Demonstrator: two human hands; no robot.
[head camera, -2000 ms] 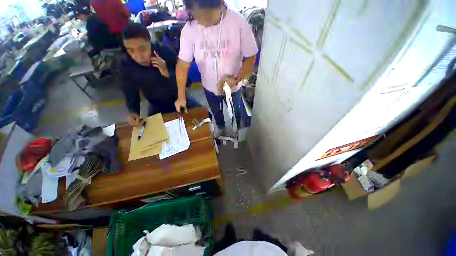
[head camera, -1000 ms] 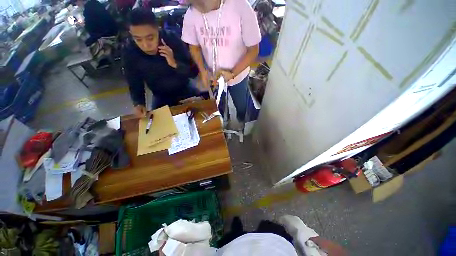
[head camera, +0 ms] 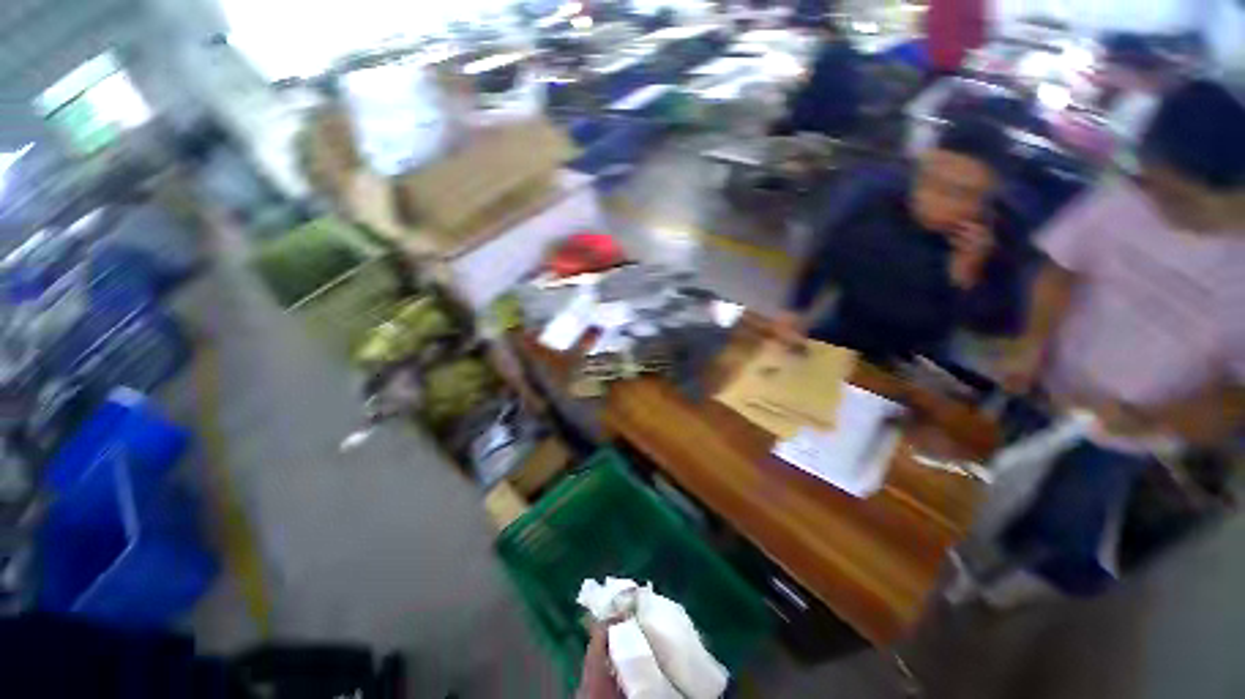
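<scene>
My left hand point(head camera: 597, 669) shows at the bottom edge, mostly cut off. It is closed on a bundle of white cut pieces point(head camera: 666, 645), held in front of the green crate point(head camera: 546, 522). The crate stands beside the wooden desk point(head camera: 765, 494). Whether the bundle touches the crate cannot be told. My right hand is out of the picture. The frame is blurred by motion.
A brown envelope point(head camera: 792, 388) and white form point(head camera: 849, 444) lie on the desk, with grey cloth pieces point(head camera: 669, 298) at its far end. A seated person point(head camera: 888, 260) and a standing person in pink point(head camera: 1154, 287) are beyond it. Blue crates point(head camera: 130, 505) stand left.
The view has swung left, so the desk and people now appear further right. The right-hand bundle and arm seen a second ago have left the picture. The left-hand bundle is still held.
</scene>
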